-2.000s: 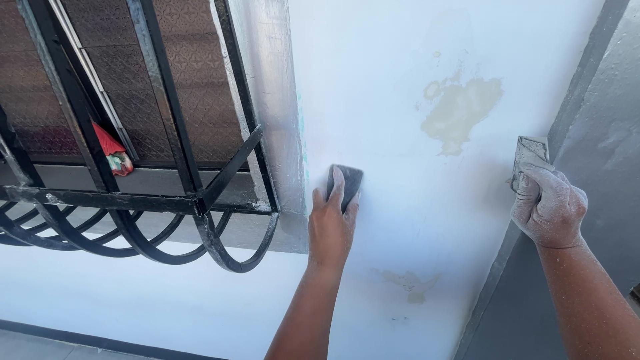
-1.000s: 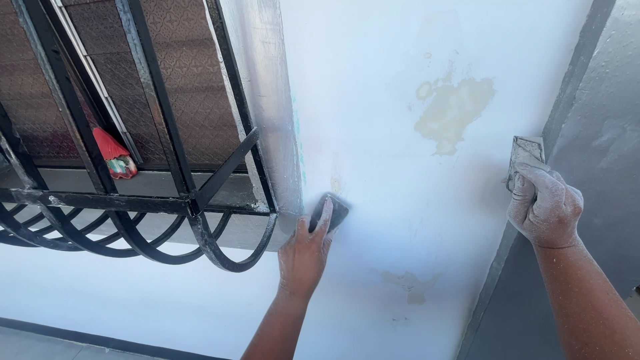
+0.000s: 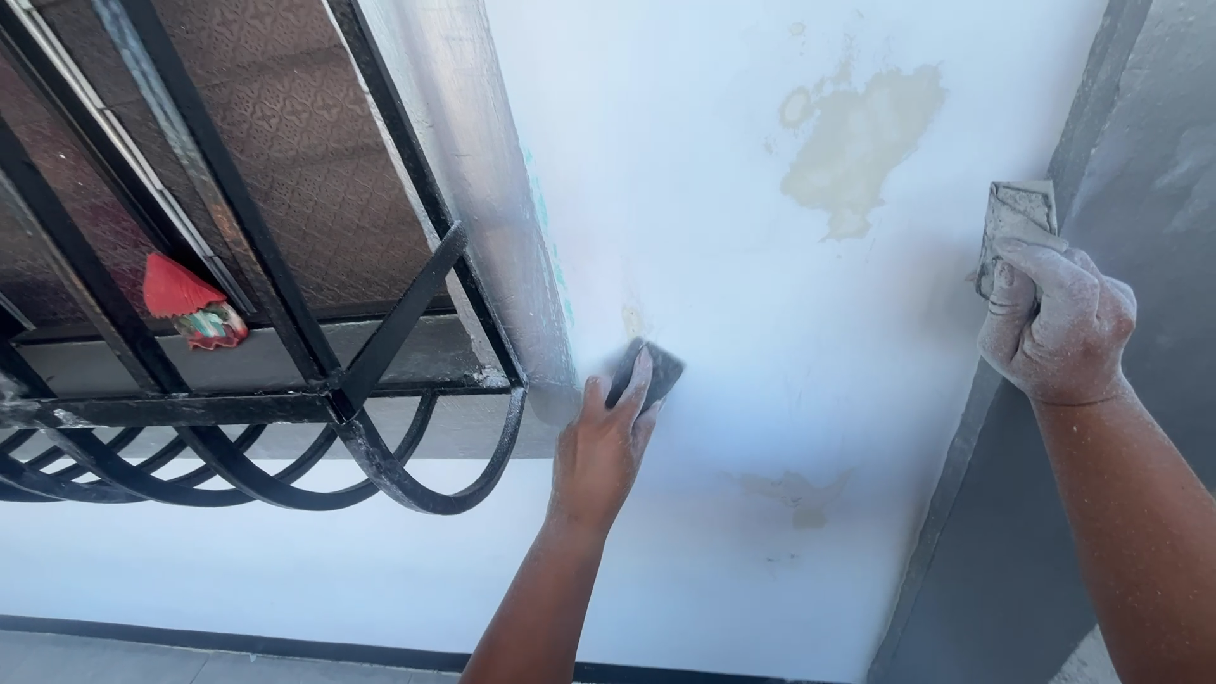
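My left hand (image 3: 600, 446) presses a dark sanding pad (image 3: 660, 373) flat against the white wall (image 3: 703, 285), just right of the grey window frame. A small beige patch (image 3: 631, 321) shows right above the pad. My right hand (image 3: 1064, 313), coated in white dust, grips a dusty grey sanding block (image 3: 1019, 218) near the wall's right edge, beside the grey border. A large beige patch (image 3: 860, 142) lies on the wall between the hands and higher up, and a fainter one (image 3: 803, 499) is lower down.
A black metal window grille (image 3: 180, 408) with curved lower bars juts out at the left, close to my left hand. Behind it a red ornament (image 3: 195, 299) rests by the patterned glass. A grey column (image 3: 1016, 513) stands at the right; floor tiles (image 3: 190, 662) show at the bottom left.
My left hand with the dark pad first moved down and left along the wall, then a little to the right. My right hand stays near the wall's right edge, still holding the block.
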